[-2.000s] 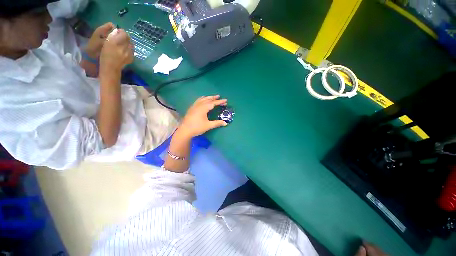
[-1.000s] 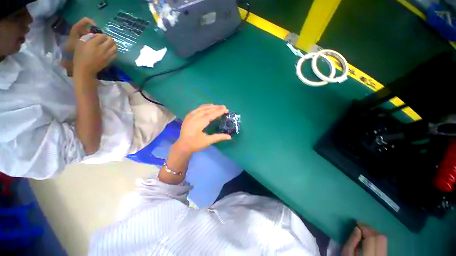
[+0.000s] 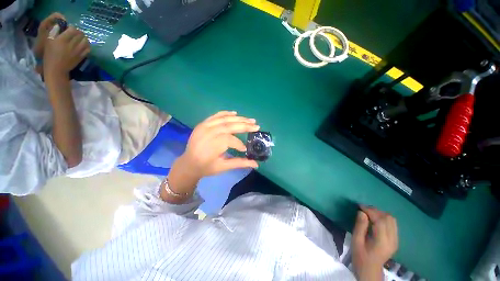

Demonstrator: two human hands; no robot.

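Note:
My left hand (image 3: 216, 144), bare with a bracelet, holds a small black squarish housing unit (image 3: 259, 146) by its edges between fingertips and thumb, above the green mat. The unit has a round centre and a shiny, film-like patch on its face. My right hand (image 3: 375, 237) is at the bench's near edge at the lower right, with its fingers curled. A dark spot shows by its fingertips; whether it holds a part cannot be told.
At right stands a black clamp fixture (image 3: 388, 175) with a red handle (image 3: 456, 125). A white parts tray (image 3: 403, 271) shows beside my right hand. Tape rings (image 3: 314, 48) lie near the yellow post. Left: grey box (image 3: 181, 17), cable, white scrap (image 3: 130, 46), and a person in a white smock.
The view has shifted, showing more of the fixture, red handle and my right hand. My left hand still holds the unit, whose round centre now shows more clearly.

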